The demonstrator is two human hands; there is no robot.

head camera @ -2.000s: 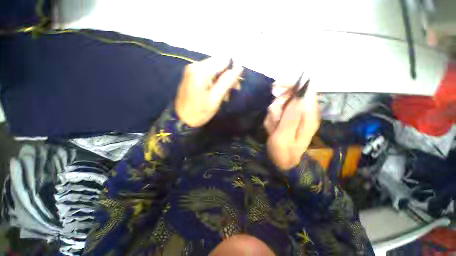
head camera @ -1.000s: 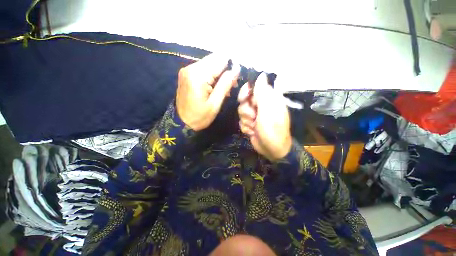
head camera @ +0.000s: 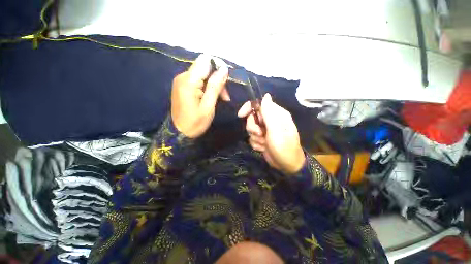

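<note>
A navy panel (head camera: 93, 93) lies along the table's front edge and over my lap, with a zipper (head camera: 139, 47) with gold teeth along its upper edge. My left hand (head camera: 200, 98) pinches the zipper and panel edge between thumb and fingers. My right hand (head camera: 275, 129) holds thread snips (head camera: 254, 100) by their dark-red handles, blades pointing up. The blades are at the zipper end, just right of my left fingertips. Whether the blades touch the tape is too blurred to tell.
The white table (head camera: 351, 62) stretches behind, with a dark tape strip (head camera: 421, 46) at its right. A red plastic bag (head camera: 444, 116) is at the right edge. Gridded white-backed pieces (head camera: 351, 111) lie below the table. A wavy pile of cut panels (head camera: 82, 201) is at lower left.
My right hand, blurred and further right two seconds ago, has come in towards the zipper end. The snips' blades now show upright there. My left hand has shifted slightly left and still holds the edge.
</note>
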